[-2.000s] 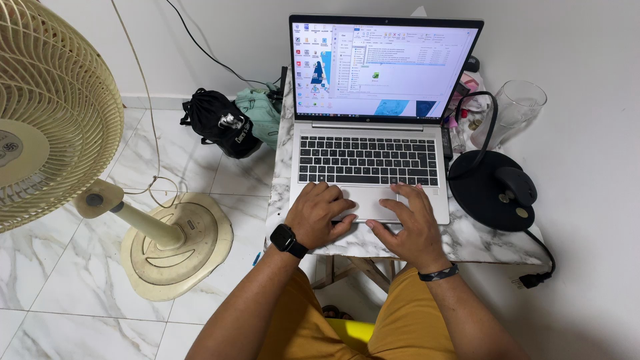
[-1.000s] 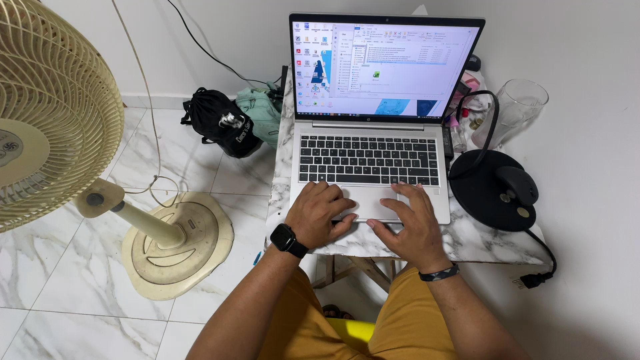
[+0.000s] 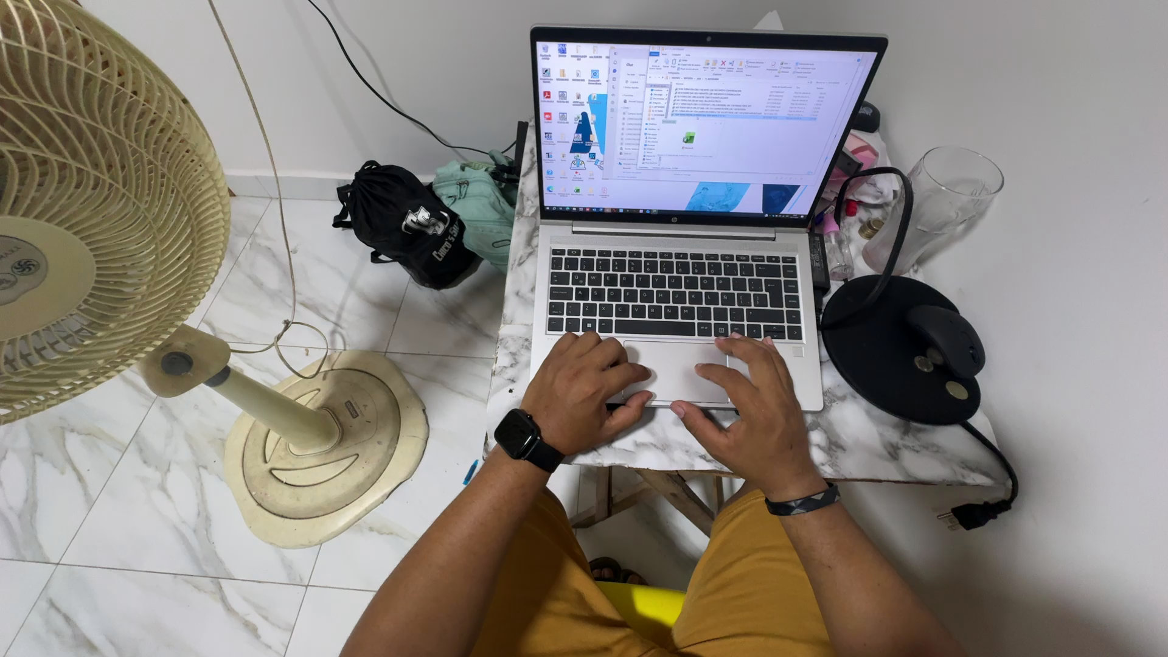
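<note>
A silver laptop [image 3: 675, 239] stands with its lid up on a marble-patterned table [image 3: 620, 449]. Its screen shows a file window over a desktop with icons. My left hand [image 3: 589, 388], with a black smartwatch [image 3: 520, 435] at the wrist, rests on the palm rest at the left side of the touchpad [image 3: 671, 370], fingers bent. My right hand [image 3: 753, 406], wearing a dark wristband [image 3: 803, 501], lies over the touchpad's right edge, fingers spread and fingertips near the keyboard's bottom row. Neither hand holds anything.
A black round base [image 3: 858, 351] carries a dark mouse [image 3: 946, 340] and coins; its plug [image 3: 976, 516] hangs off the table edge. Behind it stands a clear glass [image 3: 949, 196]. At left are a beige pedestal fan [image 3: 319, 438], a black drawstring bag [image 3: 406, 224] and a green bag [image 3: 479, 205].
</note>
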